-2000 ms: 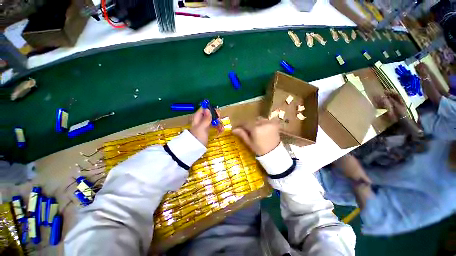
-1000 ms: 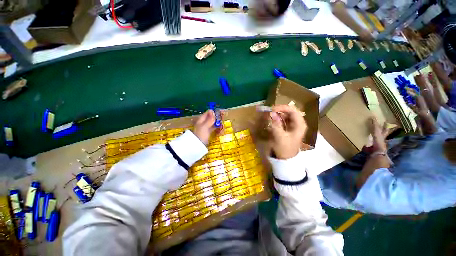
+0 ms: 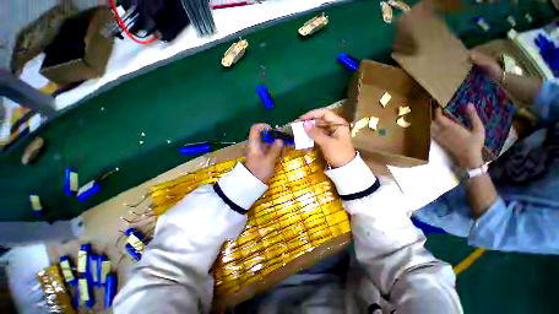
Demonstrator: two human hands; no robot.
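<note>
My left hand (image 3: 262, 152) grips a blue battery cell (image 3: 269, 136) above the far edge of the amber-wrapped parts. My right hand (image 3: 331, 136) pinches a small white pad (image 3: 302, 135) and holds it at the cell's right end; whether they touch cannot be told. A thin dark lead runs by the right fingers. The amber-wrapped parts (image 3: 288, 205) lie in rows below both hands, with wire ends at their left. The shallow cardboard box (image 3: 417, 140) stands right of my right hand and holds several pale chips (image 3: 385, 99).
The green conveyor (image 3: 184, 104) carries blue cells (image 3: 265, 97) and tan-wrapped assemblies (image 3: 235, 53). More blue cells (image 3: 84, 276) lie at lower left. At right, another person's hands (image 3: 460, 138) hold a cardboard sheet (image 3: 432, 49) and a box of red-blue parts (image 3: 487, 110).
My right hand has moved from beside the box to the cell, bringing the white pad. The view has shifted. The neighbour's cardboard is raised, and red-blue parts now show.
</note>
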